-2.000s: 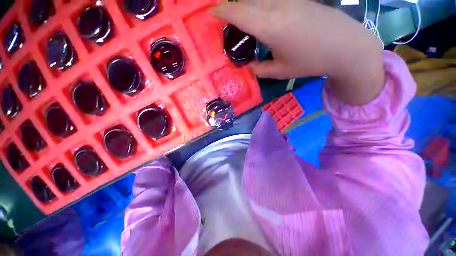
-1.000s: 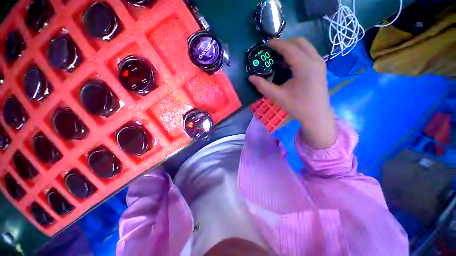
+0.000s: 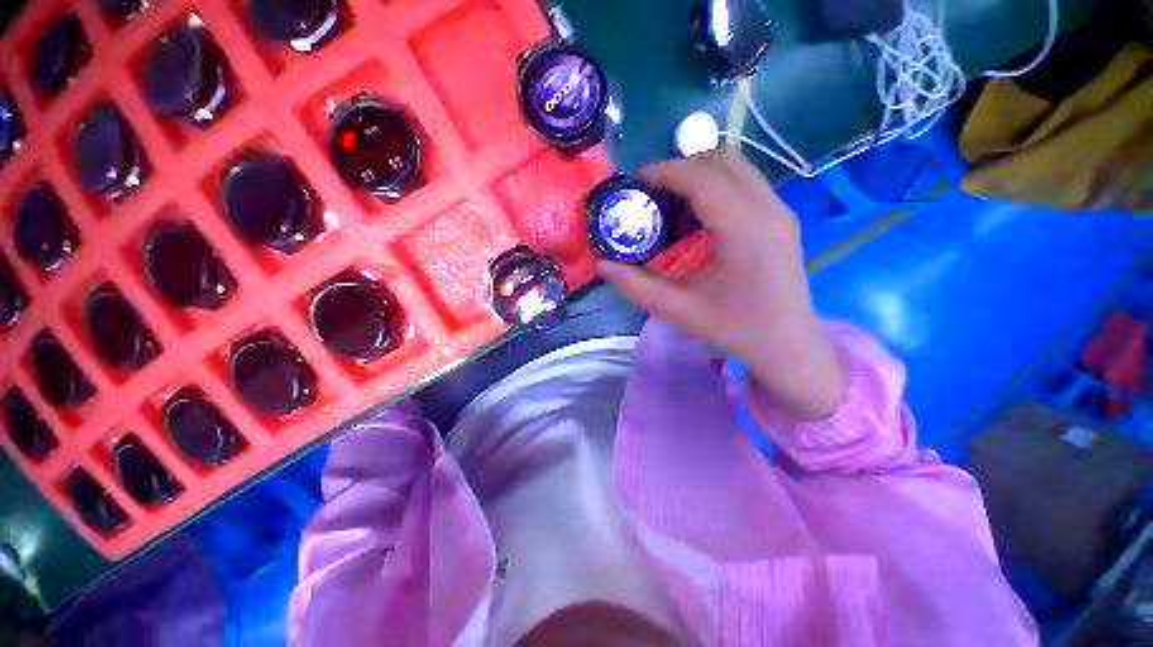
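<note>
My right hand [image 3: 740,272] grips the rim of a round watch head [image 3: 628,224] between thumb and fingers. Its screen is lit bluish white, and it is just over the right edge of the red compartment tray [image 3: 443,263]. A watch with a purple-lit screen [image 3: 563,95] lies at the tray's right side. Another watch with a small orange light [image 3: 529,288] lies at the near edge. One pocketed watch [image 3: 376,145] shows red figures. Other pockets hold dark watches. My left hand is not in view; only its sleeve shows.
A bare white charging puck [image 3: 695,133] lies on the dark green bench [image 3: 651,63]. A shiny watch [image 3: 733,36] lies beyond it. White cables [image 3: 917,76] are coiled at the upper right beside a dark box [image 3: 864,13]. Yellowish-brown cloth [image 3: 1062,133] and blue floor show at right.
My right hand has moved left and towards me with the watch, off the puck, to the tray's edge. The watch's screen has gone from green figures to bluish white.
</note>
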